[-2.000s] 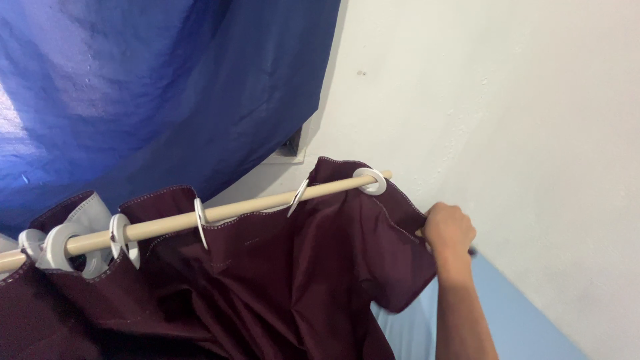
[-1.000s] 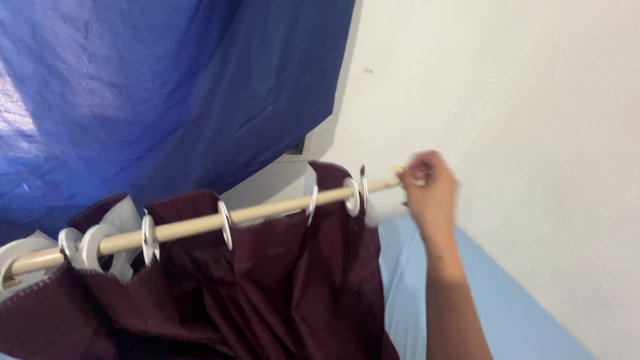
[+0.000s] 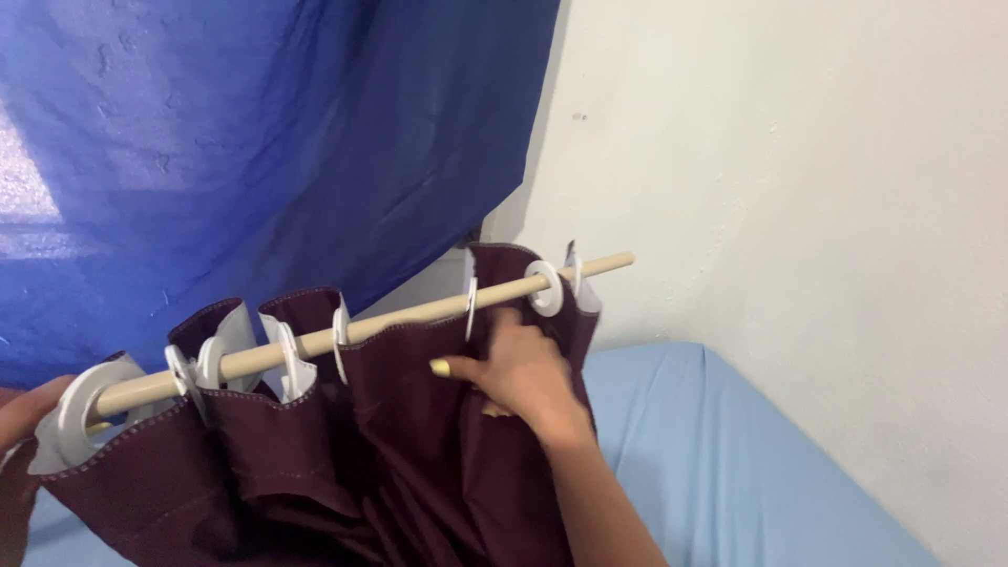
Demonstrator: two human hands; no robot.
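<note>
A maroon curtain (image 3: 409, 409) hangs in folds on a pale wooden rod (image 3: 323, 339), which slants up to the right and passes through several white grommet rings (image 3: 545, 288). The rod's bare right end sticks out past the last ring. My right hand (image 3: 524, 370) is over the curtain just below the rod, thumb spread from the fingers; whether it pinches any cloth is unclear. At the left edge, my left hand (image 3: 31, 417) is partly out of view beside the rod's left end and the leftmost ring; its grip is hidden.
A blue cloth (image 3: 315, 142) hangs across the upper left, with light coming through it. A white wall (image 3: 772, 189) stands on the right. Below it lies a light blue sheet-covered surface (image 3: 709, 457), partly behind the maroon curtain.
My right hand has moved left from the rod's right end to the curtain below the rod. The last grommet, off the rod two seconds ago, is now on it. My left hand has come into view.
</note>
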